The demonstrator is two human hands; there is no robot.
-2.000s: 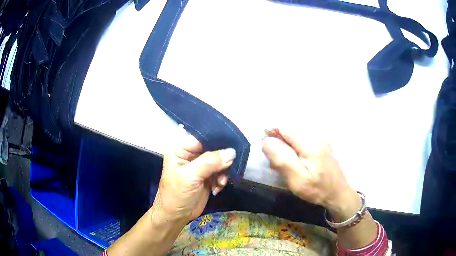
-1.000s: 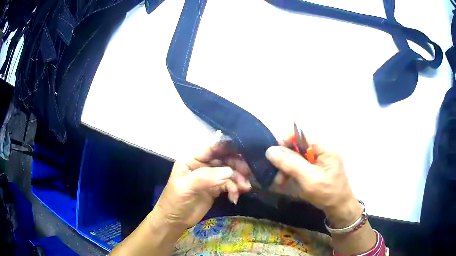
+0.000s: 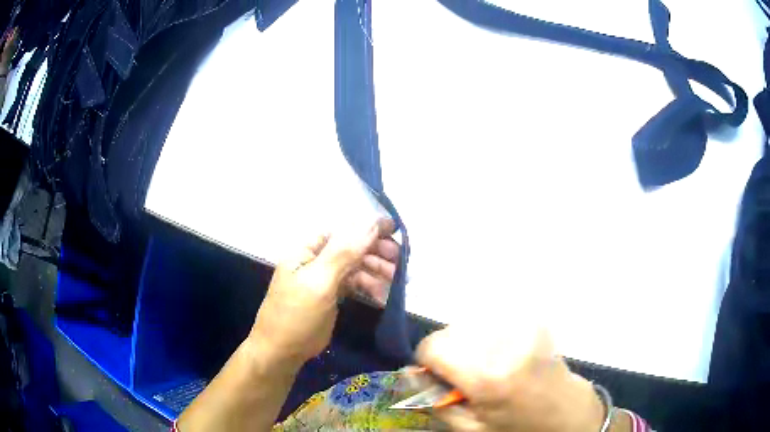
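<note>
A dark navy denim band point(image 3: 356, 110) runs from the top edge of the table down to my hands. My left hand point(image 3: 325, 283) pinches its edge near the table's front edge. The band's lower end hangs past the table edge to my right hand point(image 3: 498, 371), whose fingers meet it. My right hand is blurred and holds thread snips point(image 3: 426, 396) with an orange handle, blades pointing left over my lap. Whether it also grips the band end is unclear. The band's far part point(image 3: 557, 32) lies looped at the upper right.
The white tabletop point(image 3: 523, 169) has its front edge just before my lap. A large tangled heap of dark bands point(image 3: 110, 93) lies at the left, with blue bins point(image 3: 101, 304) below. More dark material point(image 3: 747, 278) lines the right table edge.
The band's near part has shifted right and turned edge-on. My left hand has taken hold of its edge. My right hand has moved down over the table edge, the snips now pointing left.
</note>
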